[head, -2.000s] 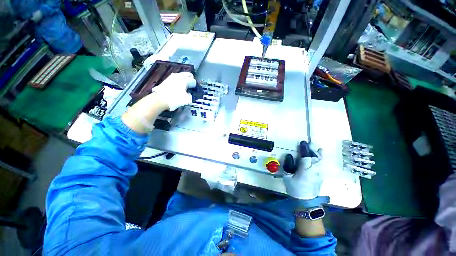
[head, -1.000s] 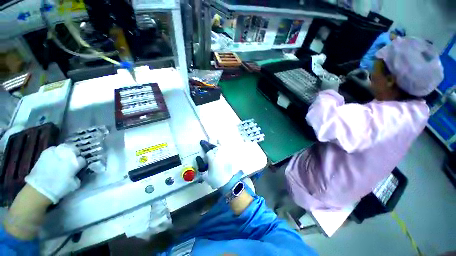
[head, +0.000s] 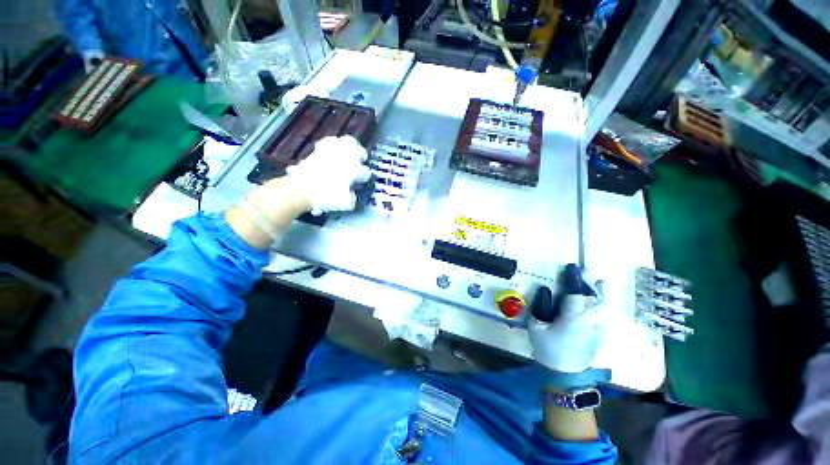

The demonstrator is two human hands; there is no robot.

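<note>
White strip parts (head: 399, 173) with black squares lie in rows on the pale machine table. My left hand (head: 332, 174), in a white glove, is over the near right corner of the dark red-brown left-hand fixture (head: 318, 129), beside the strips. Its fingers are curled and their tips are hidden, so I cannot tell if it holds a part. The right-hand fixture (head: 498, 168) holds white strips. My right hand (head: 566, 322), gloved with black fingertips, rests right of the red emergency stop (head: 511, 306), thumb and finger apart, with nothing in it.
More strips (head: 663, 304) lie on the white bench at right. The black front bar (head: 474, 258) and round buttons (head: 443, 281) are near me. A feed tube's blue fitting (head: 525, 74) hangs above the right-hand fixture. A person in blue is at far left; a pink sleeve (head: 728, 431) is at lower right.
The view swung right towards the person in pink, then came back. My left hand's dark fingertips showed over the strips before; now its fingers are curled and hidden. My right hand stays beside the emergency stop.
</note>
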